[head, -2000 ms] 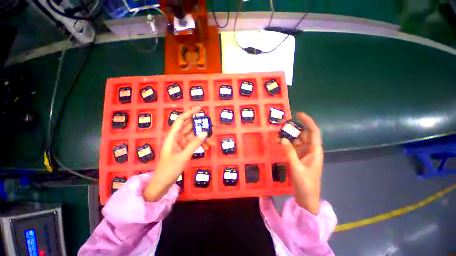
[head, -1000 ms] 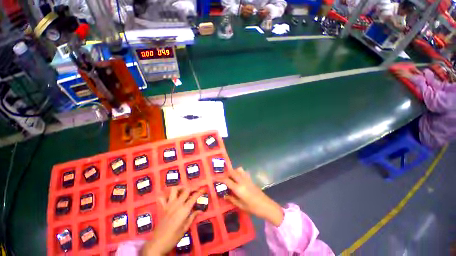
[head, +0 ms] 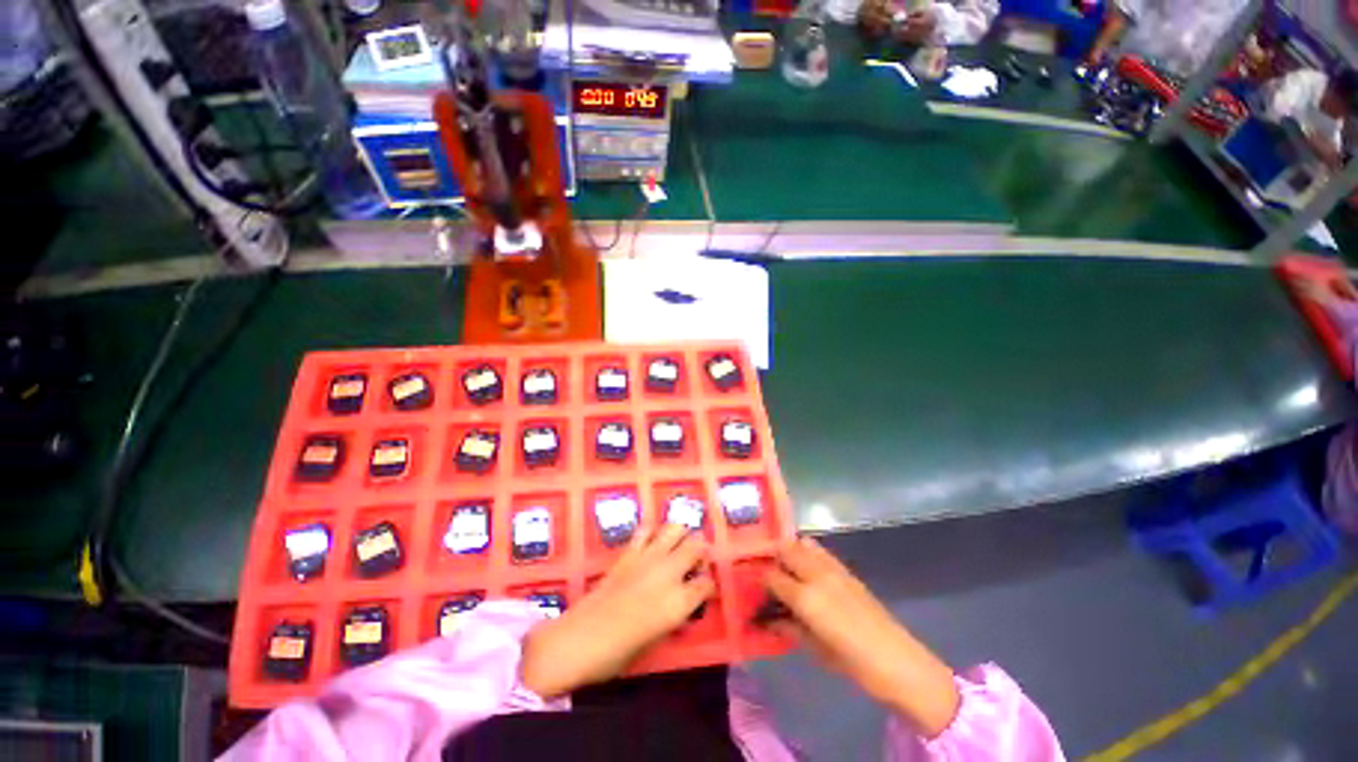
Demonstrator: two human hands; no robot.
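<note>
A red-orange foam tray [head: 432,572] holds rows of small black watch bodies, many with pale or orange-tinted label-like faces, such as a watch body [head: 532,532] in the third row. My left hand [head: 644,599] lies over the near row, its fingertips at the sixth pocket beside a dark watch body [head: 702,599]. My right hand [head: 834,607] reaches from the right into the near right corner pocket, its fingertips at a dark piece there. The fingers partly cover both pockets, so a firm grip cannot be made out.
Behind the tray stands an orange-brown test fixture [head: 484,304], with white papers [head: 725,310] and a small black connector to its right. A power supply [head: 621,131] with red digits and a blue-fronted instrument [head: 402,164] stand behind. A blue stool [head: 1244,543] is at right.
The view has shifted, showing the tray's near row. The third-row pockets at the right, where my hands were, now hold watch bodies. Both hands have moved to the near row's right end.
</note>
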